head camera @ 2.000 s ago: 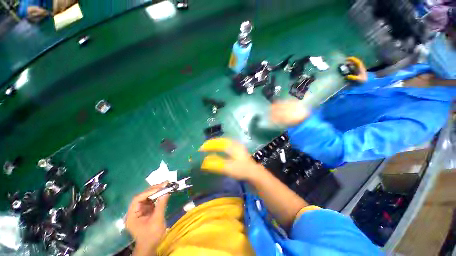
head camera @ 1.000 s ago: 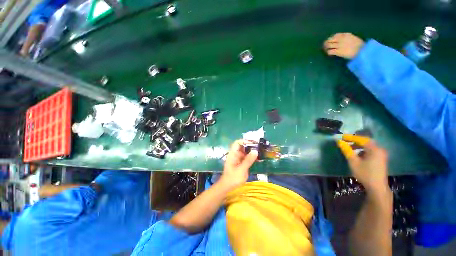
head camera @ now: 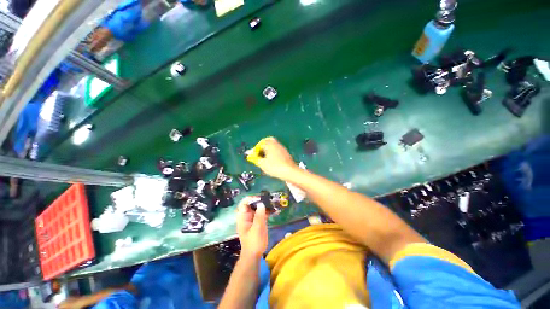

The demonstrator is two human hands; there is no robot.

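Observation:
My left hand [head camera: 253, 224] is at the bench's near edge, its thumb and fingers closed on a device body with a dark binder clip [head camera: 269, 201] on it; a small yellow ring-like spot shows at its right end. My right hand [head camera: 269, 156], with yellow finger cots, is above and a little right of the left one. Its fingertips are pinched near a small dark thing that I cannot make out clearly, just right of the binder clip heap [head camera: 202, 184]. A white wipe [head camera: 297, 191] lies partly under my right forearm.
Larger binder clips [head camera: 449, 73] lie right, beside a blue bottle [head camera: 433, 40]. Two dark flat pieces [head camera: 412, 138] lie on the bench. Small device bodies [head camera: 269, 93] sit farther back. At left are a plastic bag [head camera: 145, 199] and a red-orange crate [head camera: 66, 230]. A black tray [head camera: 464, 208] is below right.
My right hand has moved left from the right-hand black clip to beside the clip heap. My left hand still holds the device body. The neighbour's arm has left the bench area. The view has shifted.

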